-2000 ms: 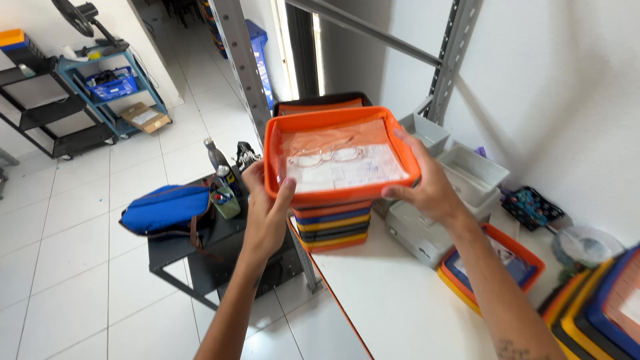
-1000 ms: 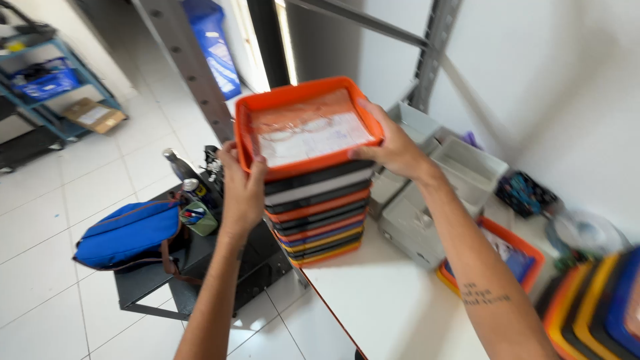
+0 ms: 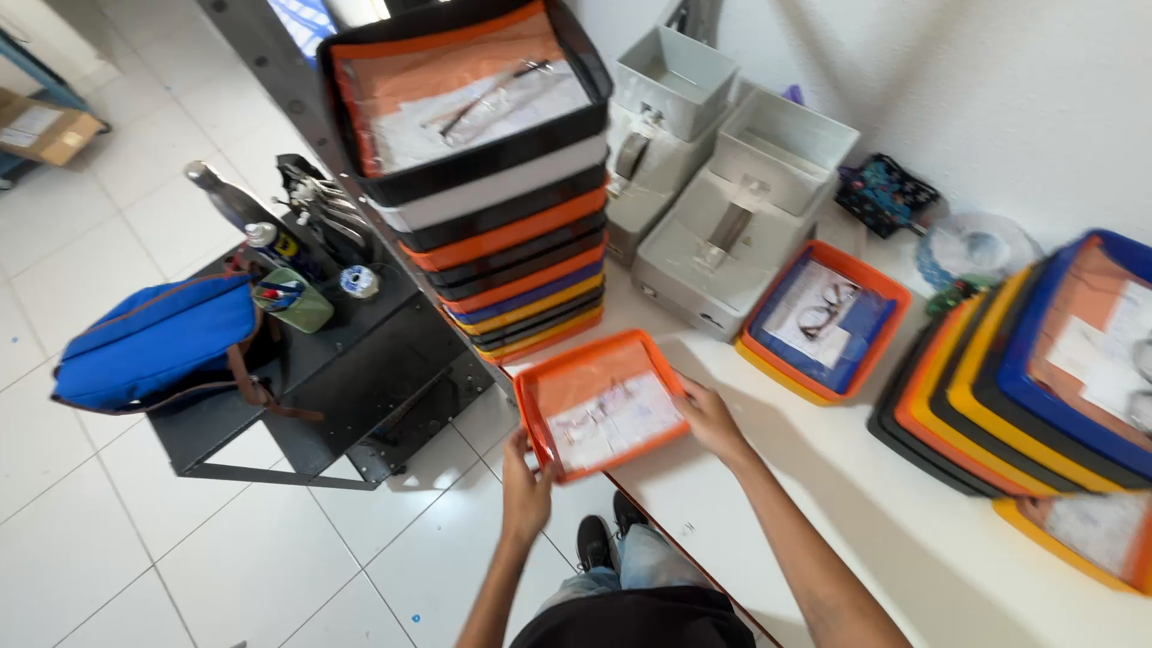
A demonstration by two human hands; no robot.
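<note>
Between both hands I hold an orange plastic tray (image 3: 598,405) over the white table's edge; eyeglasses in a clear bag lie in it on paper. My left hand (image 3: 526,486) grips its lower left corner, and my right hand (image 3: 711,418) its right side. Just beyond stands a tall stack of trays in several colours, topped by a black tray (image 3: 477,175) with bagged glasses and papers. To the right, an orange tray (image 3: 882,346) with a blue bag, paper and glasses sits on a yellow one. Another tray stack (image 3: 999,396) stands at the far right.
Two grey machines with open bins (image 3: 720,234) stand by the wall, near a dark patterned pouch (image 3: 886,193) and a roll of clear material (image 3: 976,247). Left of the table, a black cart (image 3: 360,378) bears a blue bag (image 3: 171,333), bottles and a green cup (image 3: 297,301). A metal upright rises behind.
My hands have brought the orange tray off the top of the tall stack, down and toward me. The black tray with glasses now shows on top. The view has shifted.
</note>
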